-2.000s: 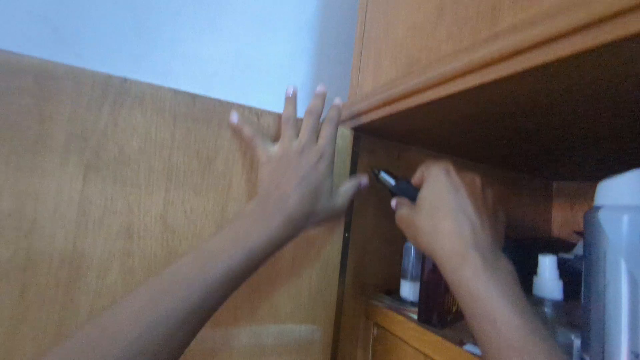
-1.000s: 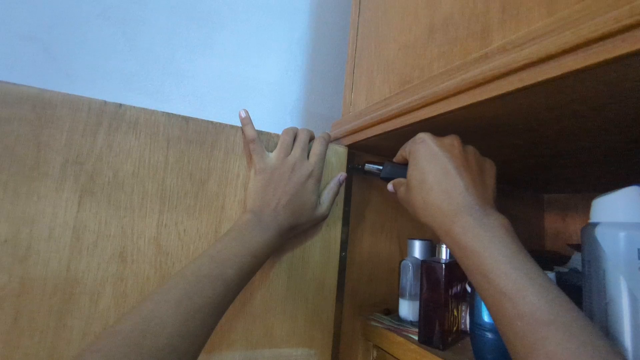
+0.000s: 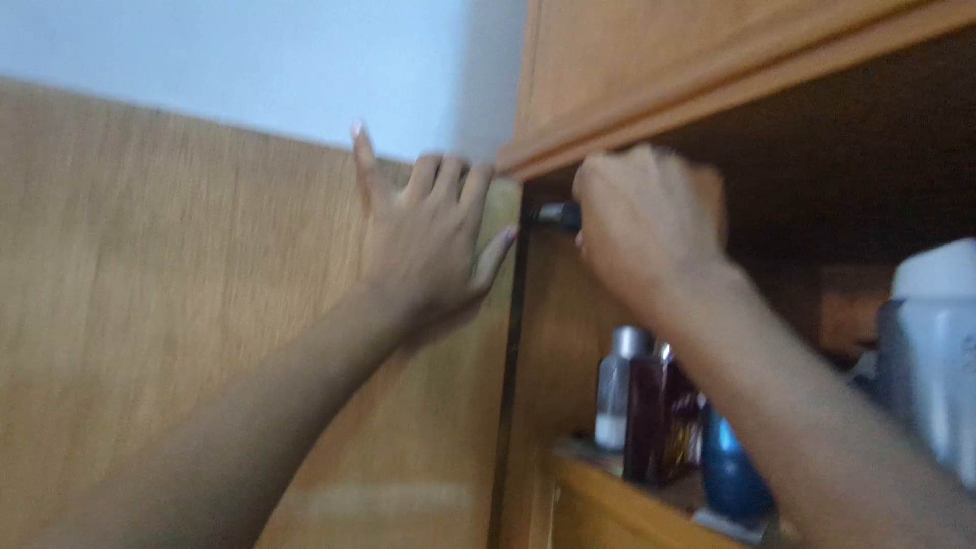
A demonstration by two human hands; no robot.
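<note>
My left hand [image 3: 431,236] lies against the wooden panel [image 3: 191,267], its middle fingers bent over the top edge, one finger raised and the thumb at the right edge. It grips the panel's top corner. Inside the cabinet's upper left corner, my right hand [image 3: 648,206] is closed around the black handle of a tool [image 3: 560,216], probably a screwdriver. The tool's metal end points left at the dark gap between the panel and the cabinet side [image 3: 572,305]. Its tip is too dark and blurred to make out.
Below my right forearm, a clear bottle with a silver cap [image 3: 612,389], a dark red bottle [image 3: 646,419] and a blue container [image 3: 730,465] stand on the shelf [image 3: 625,503]. A large grey bottle with a white cap [image 3: 934,343] is at the right. The cabinet's upper trim [image 3: 686,107] overhangs the opening.
My left hand's middle fingers, spread upward two seconds ago, are now bent over the panel's top edge. My right hand has brought the tool left to the gap beside the panel.
</note>
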